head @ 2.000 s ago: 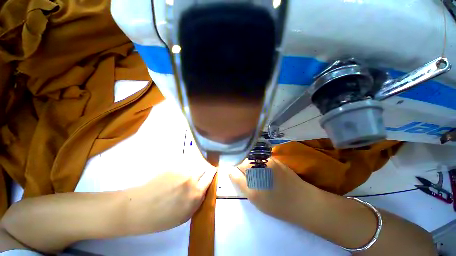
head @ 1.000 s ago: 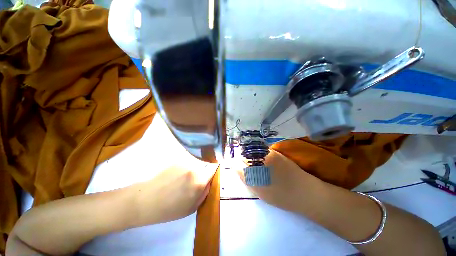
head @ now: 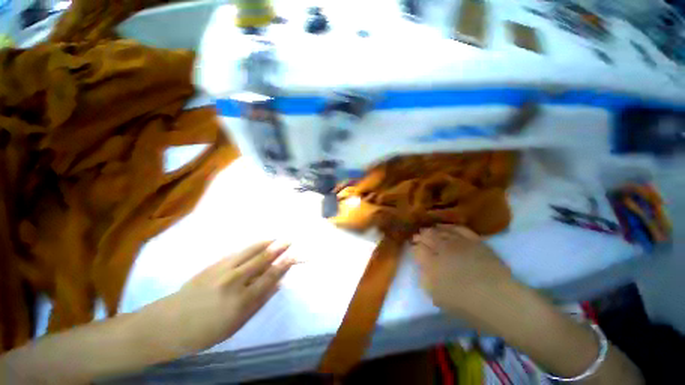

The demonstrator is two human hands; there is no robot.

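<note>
The rust-orange garment piece (head: 443, 188) is bunched right of the needle area, under the machine arm. A flat band (head: 364, 308) of the same colour runs from it toward me and hangs over the front table edge. My right hand (head: 458, 263) is at the garment's near edge, beside the band, with its fingertips on or against the cloth; blur hides whether it grips. My left hand (head: 236, 289) lies on the white table left of the band, fingers slightly apart, holding nothing. The white sewing machine (head: 420, 124) with a blue stripe is blurred.
A large rust fabric pile (head: 98, 150) covers the left side. Dark snips (head: 582, 218) lie at right, near a container of colourful items (head: 638, 214). Below the front table edge (head: 278, 352) at right are red, yellow and white items (head: 488, 361).
The view has shifted and shows more table. Both hands have left the needle area and moved apart. The garment and band now lie right of the needle, the band slanting toward me.
</note>
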